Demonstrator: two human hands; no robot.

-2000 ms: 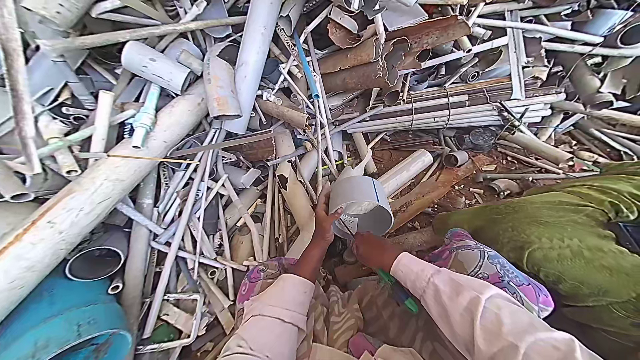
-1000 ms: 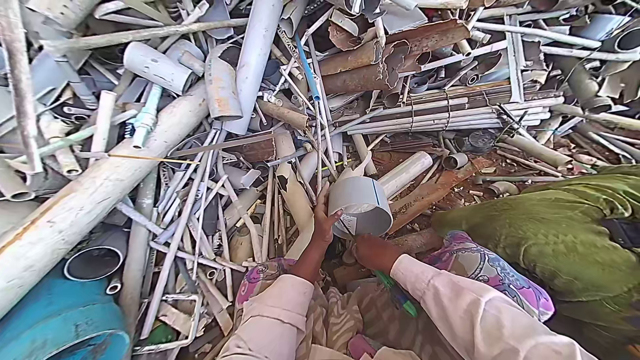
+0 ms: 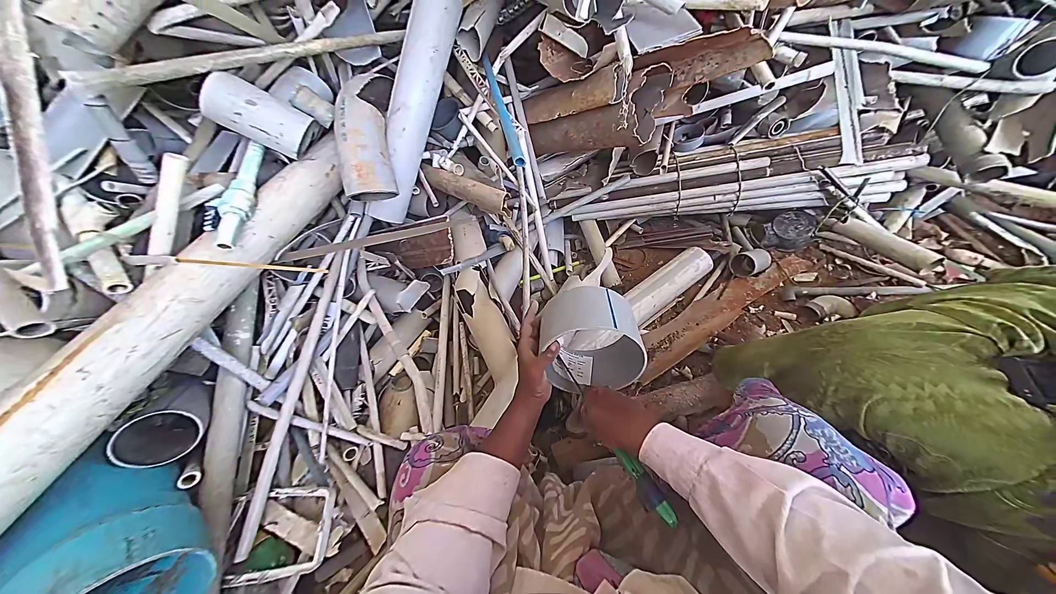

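Note:
A short grey plastic pipe ring (image 3: 587,309) with a blue line along its side rests in my left hand (image 3: 535,363), which grips its left wall. A paper label with writing shows inside the ring. My right hand (image 3: 619,419) is closed at the ring's lower rim around a tool with a green handle (image 3: 656,495); the handle sticks out below the fist. A thin dark shaft or blade reaches from that fist to the label area inside the ring, though its tip is hard to make out.
Scrap plastic pipes lie heaped all around. A long thick white pipe (image 3: 165,305) crosses the left side, above a large blue pipe fitting (image 3: 107,528). A tied bundle of thin pipes (image 3: 742,190) lies beyond the ring. Green cloth (image 3: 891,355) covers something close at the right.

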